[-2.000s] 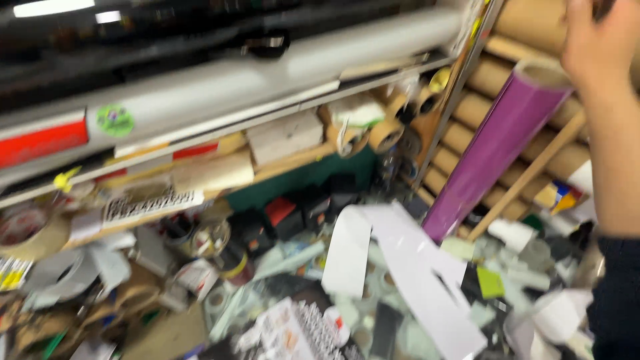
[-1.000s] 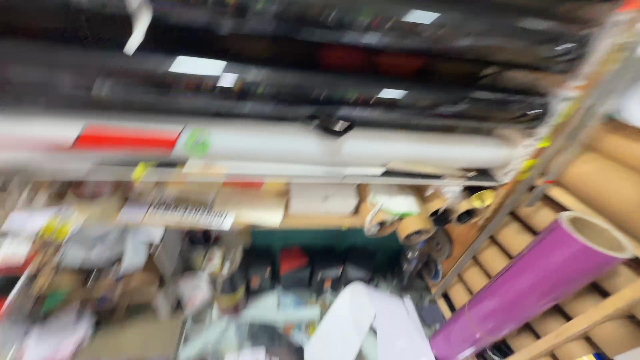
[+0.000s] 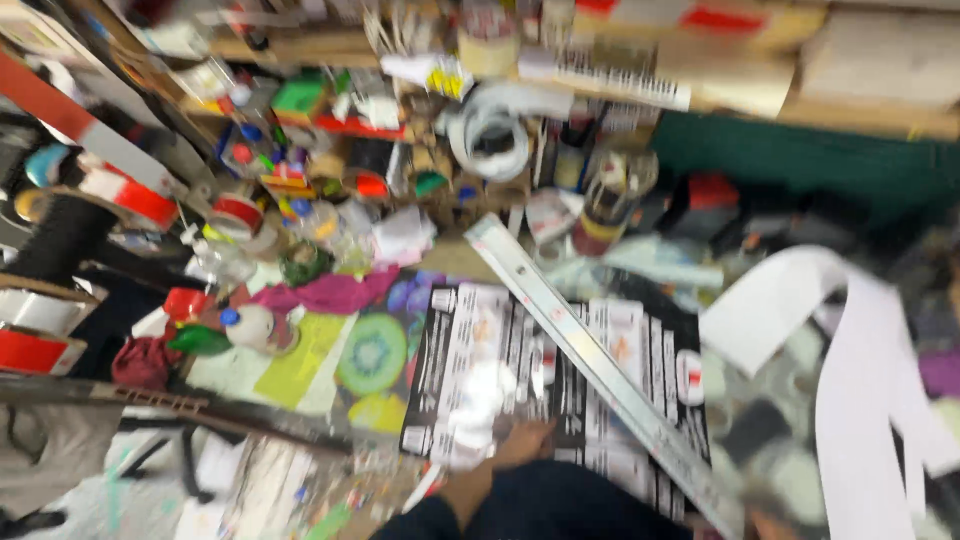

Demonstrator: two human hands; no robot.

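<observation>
A stack or sheet of glossy printed labels (image 3: 480, 375), black and white, lies at the edge of the bench. My left hand (image 3: 517, 450) rests at the lower edge of this print, its fingers blurred, so its grip is unclear. Across the print runs a long metal ruler (image 3: 592, 352), slanting from upper left to lower right. At the ruler's lower right end part of my right hand (image 3: 769, 521) shows, blurred and mostly cut off by the frame. To the right stands a curled strip of white sheet (image 3: 847, 360).
Tape rolls (image 3: 491, 142), a plastic bottle (image 3: 255, 326) and jars crowd the back and left of the bench. A wooden shelf (image 3: 885, 116) spans the back. Red tape rolls (image 3: 236, 214) are at left, and a magenta cloth (image 3: 330, 292) lies behind the print.
The view has swung left and down, away from the purple roll and the rack. The hand raised at the upper right two seconds ago is no longer there; both hands now show low in view.
</observation>
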